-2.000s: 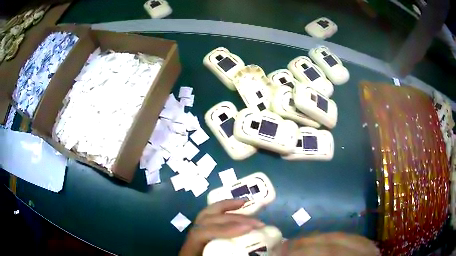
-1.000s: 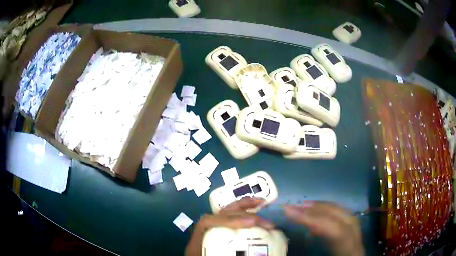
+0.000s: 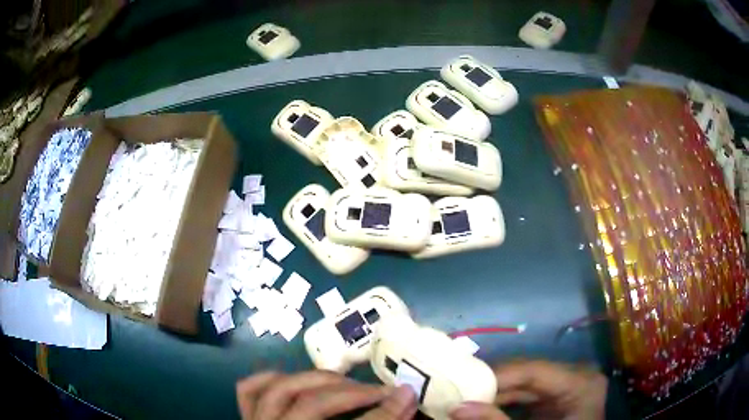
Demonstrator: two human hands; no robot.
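A cream housing (image 3: 452, 361) is held tilted at the bottom centre, between both hands. A white square pad (image 3: 411, 379) lies over its dark square, under my left fingertips. My left hand (image 3: 316, 395) grips the housing's left side. My right hand (image 3: 546, 390) holds its right side, thumb on the near edge; the bottom edge of the picture cuts off both hands. A red wire (image 3: 489, 330) with a pale tip shows just beyond the housing, near another white piece (image 3: 466, 344). A second housing (image 3: 349, 330) lies just left, partly overlapped in view by the held one.
A cardboard tray (image 3: 193, 238) holds white and bluish pieces on the left, with loose white pads (image 3: 246, 254) beside it. Overlapping housings (image 3: 382, 217) lie at centre. An orange-red lead bundle (image 3: 649, 230) lies right. Single housings (image 3: 273, 41) sit on the conveyor beyond the rail.
My right hand has come from beside the housing onto it. The held housing has turned and moved up. The red wire now shows beyond it. The view has shifted, and the conveyor housings have moved.
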